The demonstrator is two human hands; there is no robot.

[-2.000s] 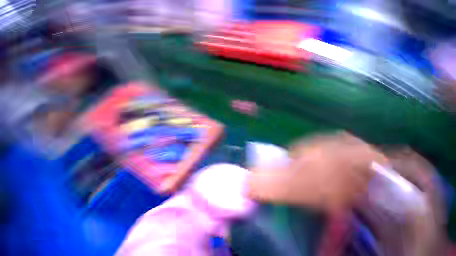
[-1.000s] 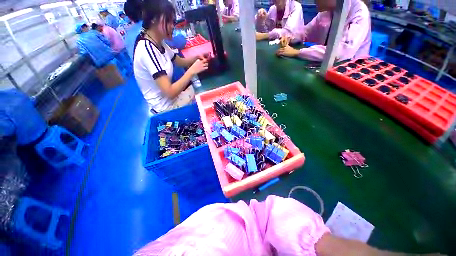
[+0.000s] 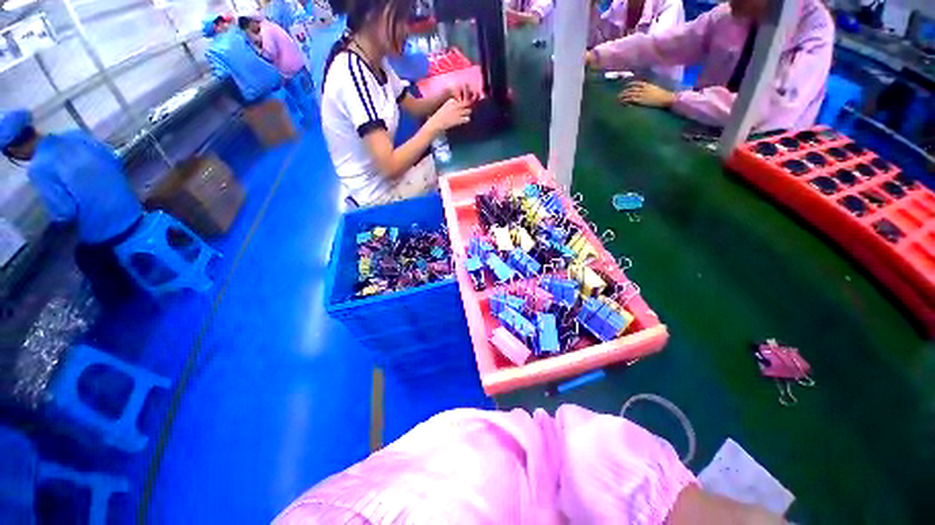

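Observation:
My left forearm in a pink sleeve crosses the bottom of the view. Its bare wrist runs out of the lower right edge, so my left hand is not visible. My right hand is out of the picture. The clip tray [image 3: 574, 361], pink-red, lies beyond the sleeve, heaped with yellow, blue, black and pink binder clips. A pink binder clip [image 3: 784, 361] lies on the green bench. The paper slip [image 3: 746, 478] lies by my wrist, partly covered by it. A thin pale ring [image 3: 685, 418] lies beside the slip.
A blue crate [image 3: 395, 326] of clips stands left of the tray. A light blue clip [image 3: 627, 202] lies farther back. A red compartment tray [image 3: 826, 218] holds round black units at the far right. Grey posts rise from the bench. Several people and blue stools are around.
Since one second ago the view has turned slightly left, so the tray, crate and clips appear farther right. My sleeve stays at the bottom. The hands seen blurred two seconds ago are out of view.

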